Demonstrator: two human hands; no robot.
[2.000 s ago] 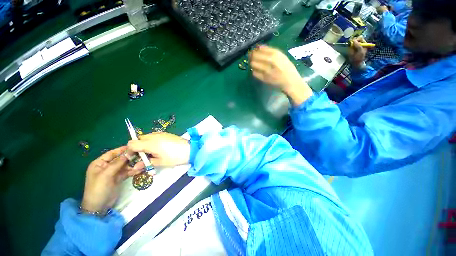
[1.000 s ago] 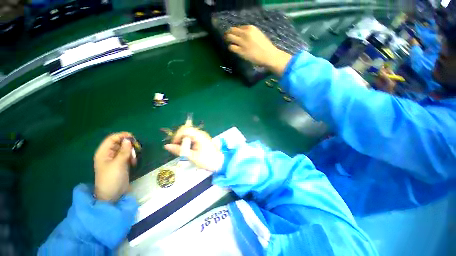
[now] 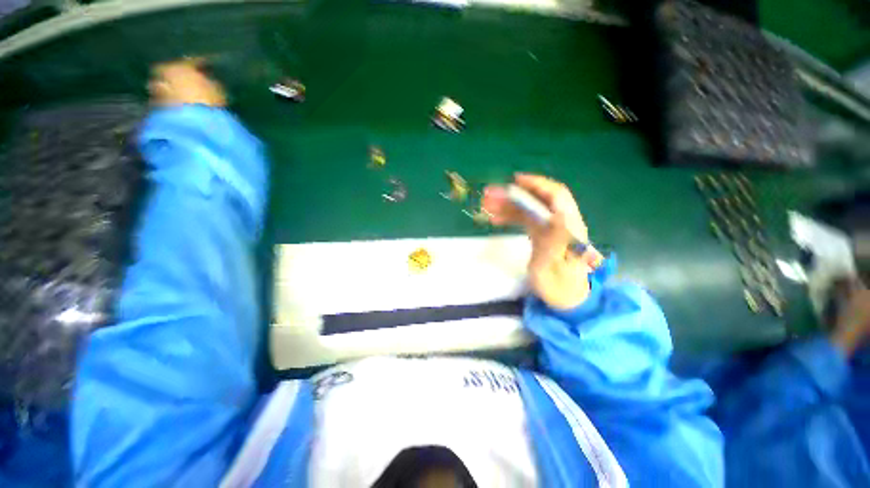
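Note:
My left hand (image 3: 188,84) is stretched far forward at the upper left, small and blurred; whether it holds anything cannot be told. My right hand (image 3: 558,243) is above the right end of the white mat, closed around a pale pen-sized tool (image 3: 528,204). The white mat (image 3: 300,286) with a long black strip (image 3: 420,316) lies in front of me. A round gold patch of small parts (image 3: 420,258) sits on the mat's upper half. Just beyond the mat lie a few small gold-dark parts (image 3: 456,186), blurred. A module with a white piece (image 3: 447,114) lies farther out.
Clear trays (image 3: 57,229) stand at the left, beside my left arm. A dark stack of trays (image 3: 735,91) stands at upper right. Rows of small parts (image 3: 739,233) lie below it. Another module (image 3: 288,90) lies near my left hand. A neighbour's hand (image 3: 852,315) shows at the far right.
The view has swung left. My left hand, which was near the mat holding a small dark part, has reached far forward. My right hand has moved to the mat's right end, still holding the tool.

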